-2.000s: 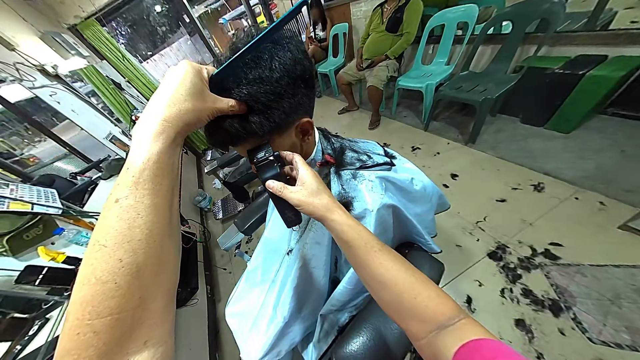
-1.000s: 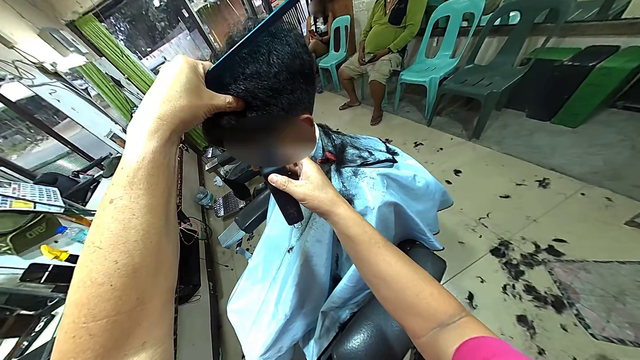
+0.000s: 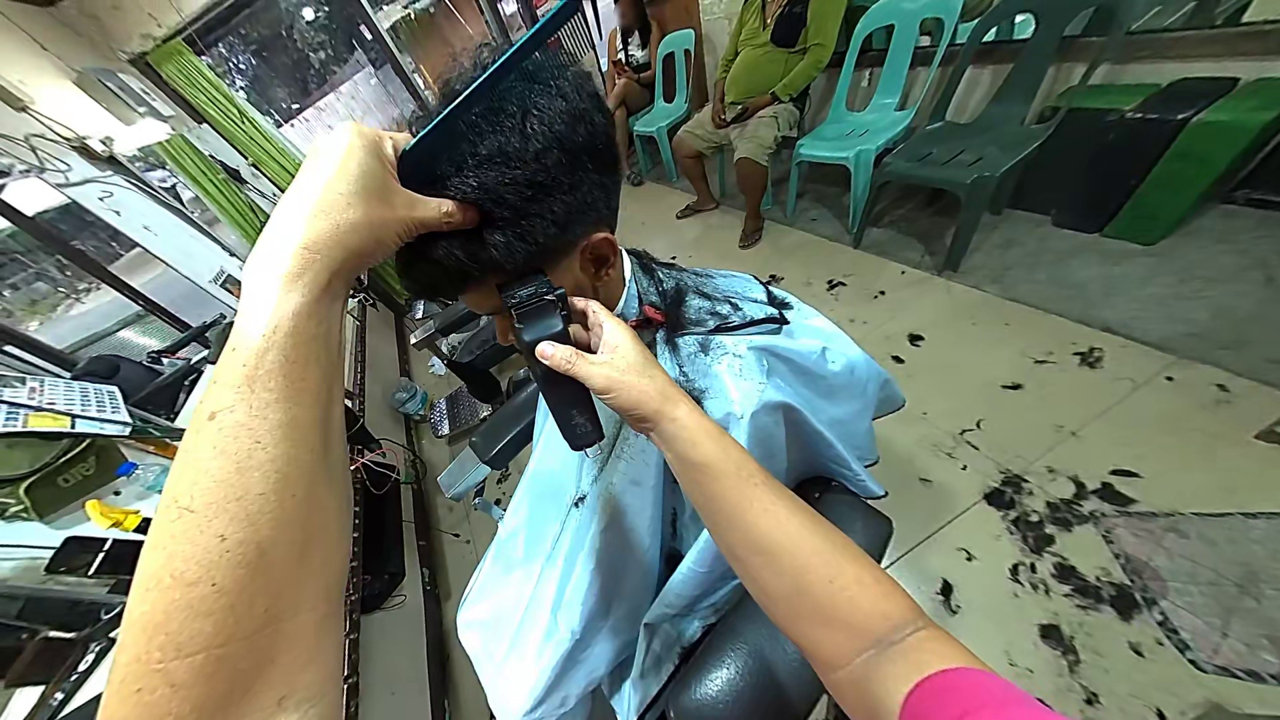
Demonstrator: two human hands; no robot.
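My left hand (image 3: 365,205) grips a dark teal comb (image 3: 485,85), held slanted against the dark hair (image 3: 530,150) of a seated person, with the thumb resting on the hair. In my right hand (image 3: 610,355) is a black cordless hair clipper (image 3: 555,365). It is upright, its head near the side of the person's face in front of the ear; whether the blade touches is unclear. A light blue cape (image 3: 760,370) covers the person, with cut hair strewn over the shoulder and a red clip (image 3: 650,318) at the neck.
A black padded chair (image 3: 745,665) supports the seated person. Cut hair (image 3: 1045,520) lies on the tiled floor beside a mat (image 3: 1210,580). Behind are teal plastic chairs (image 3: 870,125), other seated people and green-and-black bins (image 3: 1190,170). A cluttered counter (image 3: 50,530) stands left.
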